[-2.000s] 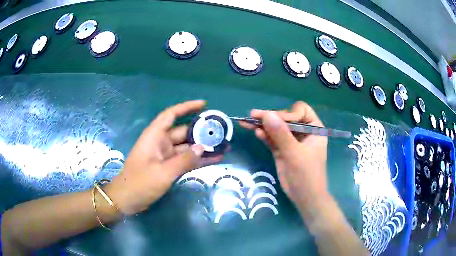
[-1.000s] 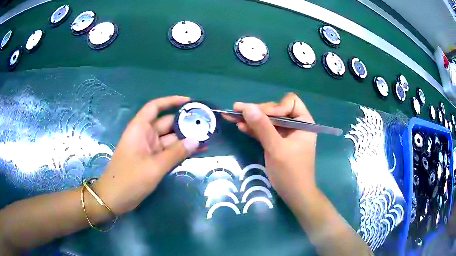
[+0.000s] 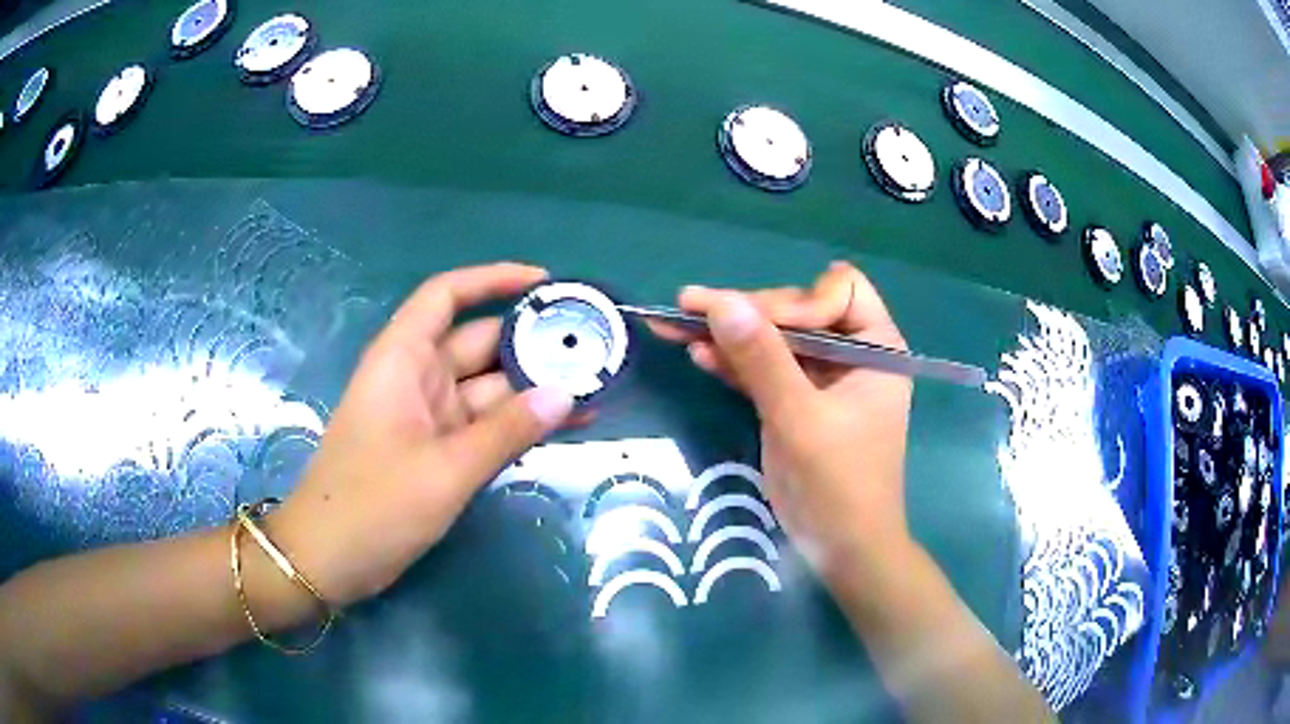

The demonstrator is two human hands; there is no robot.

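Note:
My left hand [image 3: 439, 410] holds a round disc unit [image 3: 569, 340] by its black rim, with the thumb at its lower edge. The disc has a white ring band, a pale inner face and a small centre hole. My right hand [image 3: 806, 382] holds silver tweezers [image 3: 891, 357], whose tip is at the disc's upper right edge. Whether the tip touches the disc is hard to tell. White arc-shaped strips [image 3: 736, 552] lie in stacked rows on the green surface below the hands.
A green conveyor belt [image 3: 425, 127] carries spaced discs [image 3: 584, 91] beyond the hands. Dense spare arcs [image 3: 1068, 566] lie at the right, beside a blue bin [image 3: 1163, 467] filled with discs. Shiny clear film [image 3: 128, 396] with faint arcs lies at the left.
The held disc and both hands have moved a little left and up since the first frame. The disc is turned in my left hand. The belt's discs sit shifted right in view.

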